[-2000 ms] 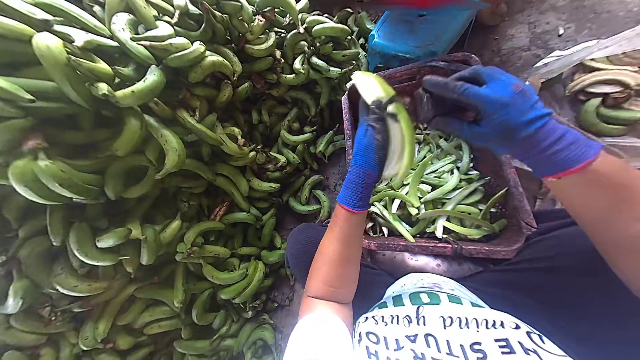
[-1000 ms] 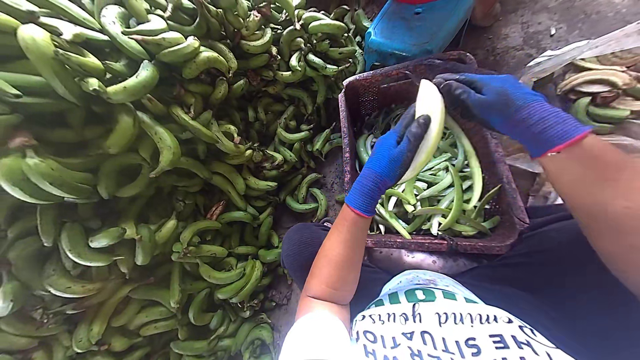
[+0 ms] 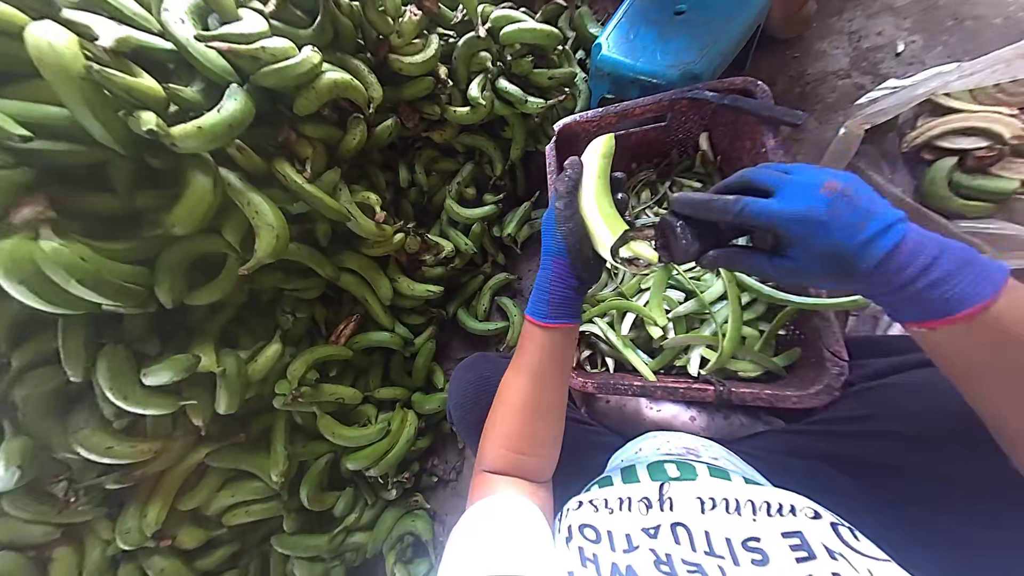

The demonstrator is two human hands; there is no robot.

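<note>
Both hands wear blue knit gloves with dark, stained palms and fingers. My left hand (image 3: 578, 232) grips a partly peeled green plantain (image 3: 598, 192), held upright over a dark red plastic crate (image 3: 712, 390). At the plantain's lower end, my right hand (image 3: 768, 224) holds a small dark tool (image 3: 680, 238), mostly hidden by the fingers; its kind cannot be told. Green peel strips (image 3: 704, 320) lie heaped in the crate below both hands.
A large pile of green plantains (image 3: 344, 392) fills the left side. Beyond the crate stands a blue plastic stool or container (image 3: 676, 48). At the right, peeled and green plantains (image 3: 964, 152) lie beside a pale plastic sheet (image 3: 928, 88).
The plantain has turned in my left hand, its green side now facing up. My right hand has moved from its upper end to its lower end.
</note>
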